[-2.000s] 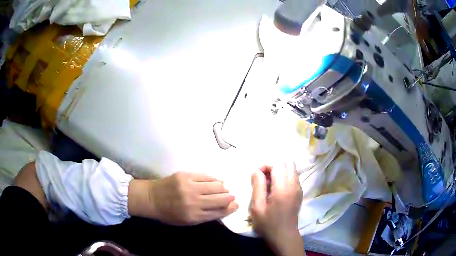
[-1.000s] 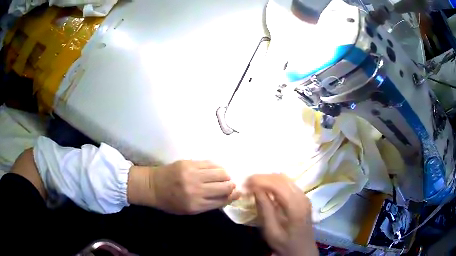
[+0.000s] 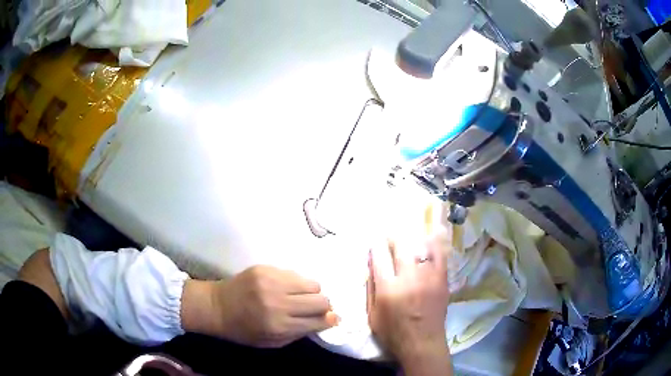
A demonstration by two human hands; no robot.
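The cream cloth (image 3: 485, 268) lies bunched to the right of my right hand, below the sewing machine head (image 3: 544, 139). Part of it reaches the front table edge between my hands, washed out white by glare. My left hand (image 3: 276, 305) is at the front edge, its fingertips closed on the cloth's edge. My right hand (image 3: 412, 294) lies palm down on the cloth, its fingers pointing toward the presser foot (image 3: 434, 180) and some fingertips lost in glare. The cloth near the needle is too bright to make out.
The slide plate's dark outline (image 3: 338, 165) shows in the white table (image 3: 199, 147). A crumpled white cloth pile (image 3: 132, 26) lies at upper left, over a shiny yellow-brown taped package (image 3: 66, 103). A small open box (image 3: 566, 349) is at lower right. The grey lamp (image 3: 438, 37) is above.
My right hand has gone from pinching near my left fingertips to lying flatter on the cloth, farther forward. My left hand keeps its hold at the edge. The camera view has shifted.
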